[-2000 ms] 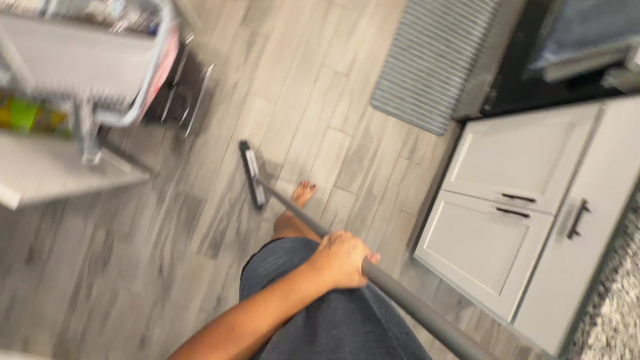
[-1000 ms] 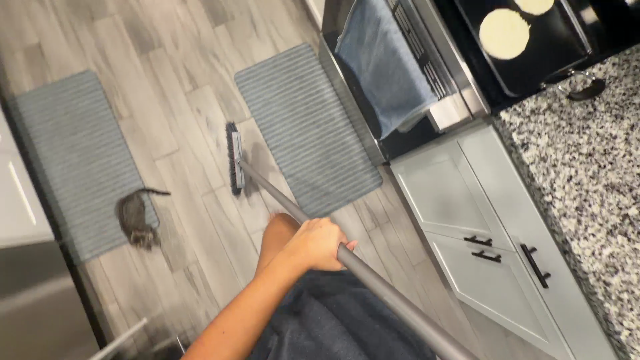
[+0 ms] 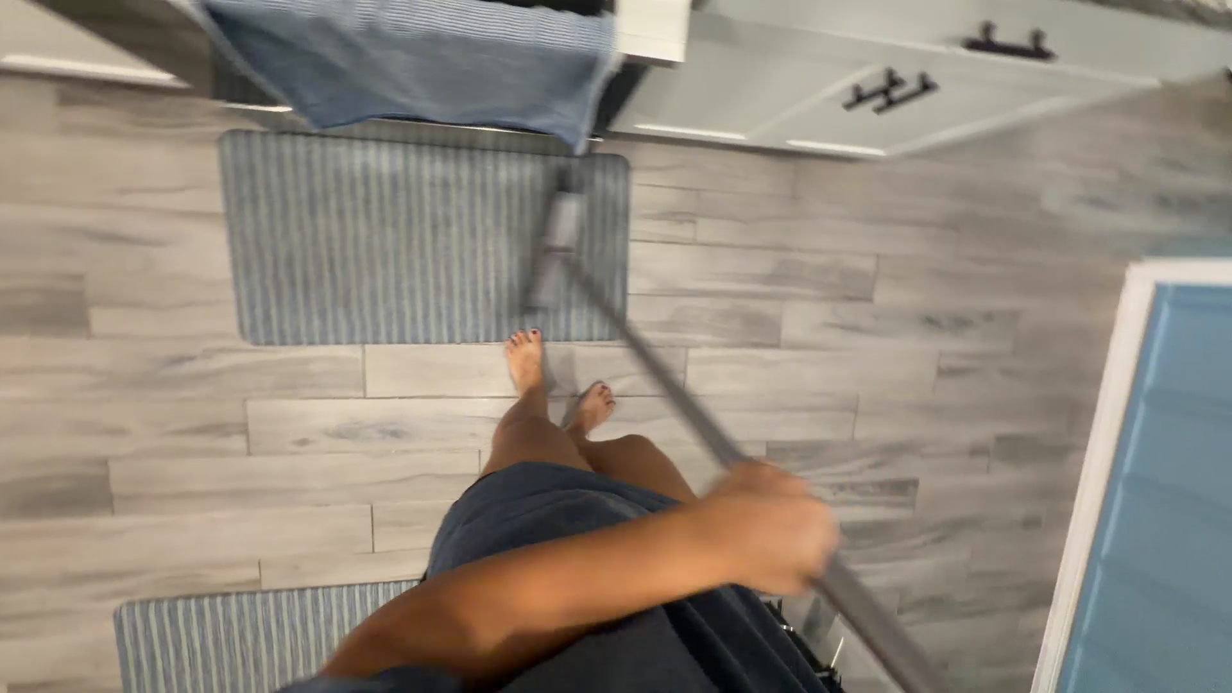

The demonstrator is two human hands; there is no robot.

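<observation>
My left hand (image 3: 770, 527) is closed around the grey pole of a long-handled broom (image 3: 679, 390), with the forearm crossing in front of my body from the lower left. The pole slants from the lower right up to the broom head (image 3: 558, 236), which is blurred and lies over the right part of a striped blue-grey mat (image 3: 414, 241). Whether its bristles touch the mat cannot be told. Below the head, one bare foot is at the mat's lower edge and the other is on the floor. My right hand is out of view.
Above the mat hangs a blue towel (image 3: 433, 67) on the oven front. White cabinets (image 3: 770, 87) with dark handles stand to its right. A second striped mat (image 3: 250, 640) lies at lower left. At right is a white-framed blue panel (image 3: 1145, 481). Wood-look planks (image 3: 770, 308) cover the floor.
The view has turned strongly. The broom head, on bare floor beside the mat a second ago, is now over a mat. The cat seen on the other mat is out of view. My left hand keeps its hold.
</observation>
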